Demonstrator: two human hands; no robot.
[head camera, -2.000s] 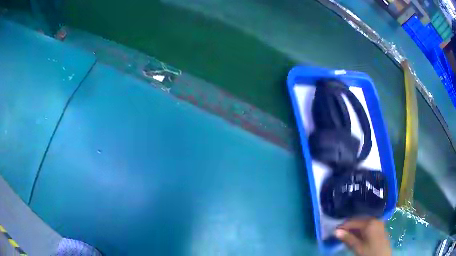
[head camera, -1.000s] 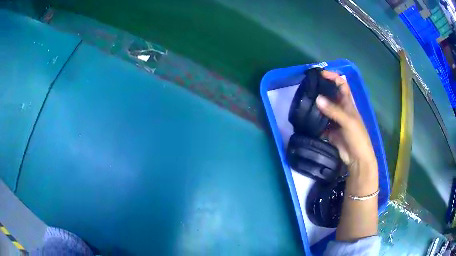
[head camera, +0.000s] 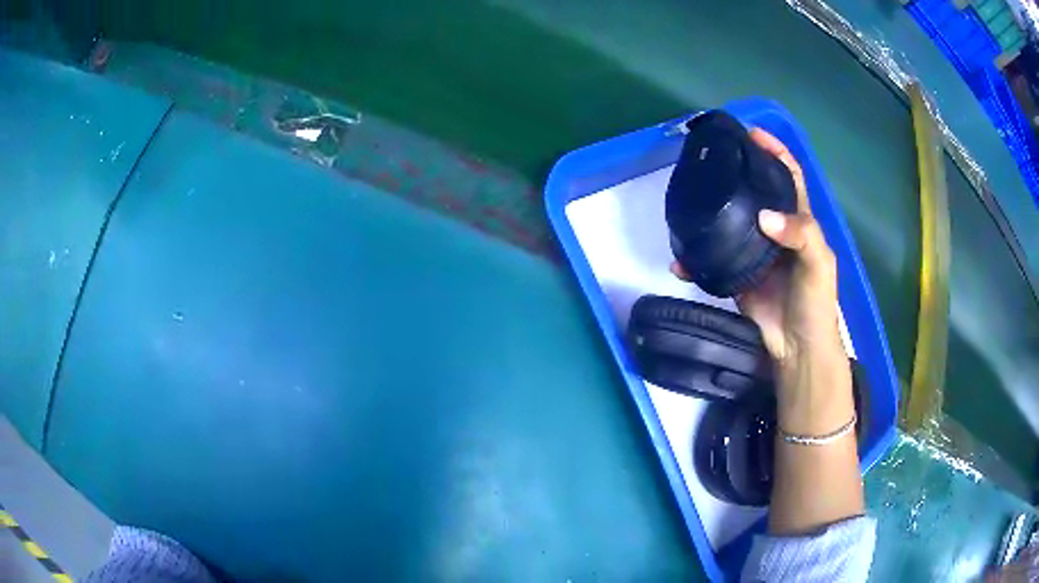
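A blue tray (head camera: 598, 302) with a white liner (head camera: 615, 245) lies on the right. My right hand (head camera: 798, 268) is bare and grips one black ear cup of the headphones (head camera: 712, 205) at the tray's far end, with its smooth outer side facing up. The other ear cup (head camera: 695, 347) lies below it, partly behind my wrist. The headband is hidden. A glossy black rounded piece (head camera: 735, 450), perhaps a case, lies at the near end, partly covered by my forearm. My left hand is not in view; only a sleeve or cloth shows at the lower left edge.
The green conveyor belt (head camera: 456, 80) runs behind a teal worktop (head camera: 308, 376). A yellow strip (head camera: 932, 262) stands right of the tray. Crinkled tape (head camera: 313, 131) lies on the belt edge. Blue crates (head camera: 968, 57) show at the upper right.
My right hand first moved from the tray's near end to the headphones. Since then the gripped cup has turned its smooth outer side up. The tray appears further left in the picture.
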